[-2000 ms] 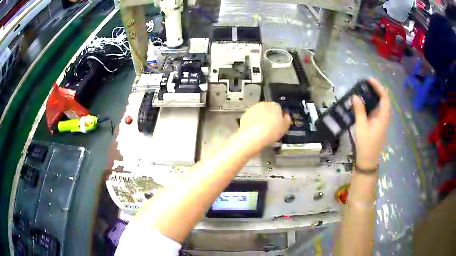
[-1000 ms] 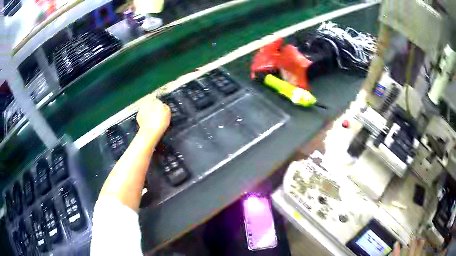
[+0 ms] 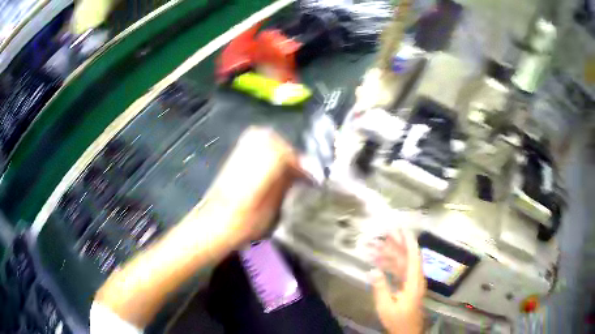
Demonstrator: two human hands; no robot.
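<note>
My left hand [image 3: 258, 179] is motion-blurred above the bench edge, left of the off-white machine [image 3: 502, 258]. Its fingers are curled towards the machine, and a pale grey streak shows beside them; whether it holds anything cannot be told. My right hand [image 3: 399, 280] is open and empty, fingers spread, just left of the touchscreen panel [image 3: 443, 266]. The left fixture [image 3: 427, 140] shows black and pale parts. The right fixture [image 3: 538, 173] also looks black, but blur hides whether a unit lies in it. Blurred black units [image 3: 124, 225] lie in a tray on the bench.
A neon yellow-green tool [image 3: 271, 89] lies by a crumpled red bag [image 3: 261, 55] at the back of the bench. A purple smartphone [image 3: 273, 277] rests on the lap. A red button [image 3: 529, 304] is at the machine's front right. The green conveyor line [image 3: 98, 85] runs behind the bench.
The view swung left to the trays, then partly back towards the machine. My left hand has left the tray and moved right. My right hand, earlier holding a black unit, is now empty.
</note>
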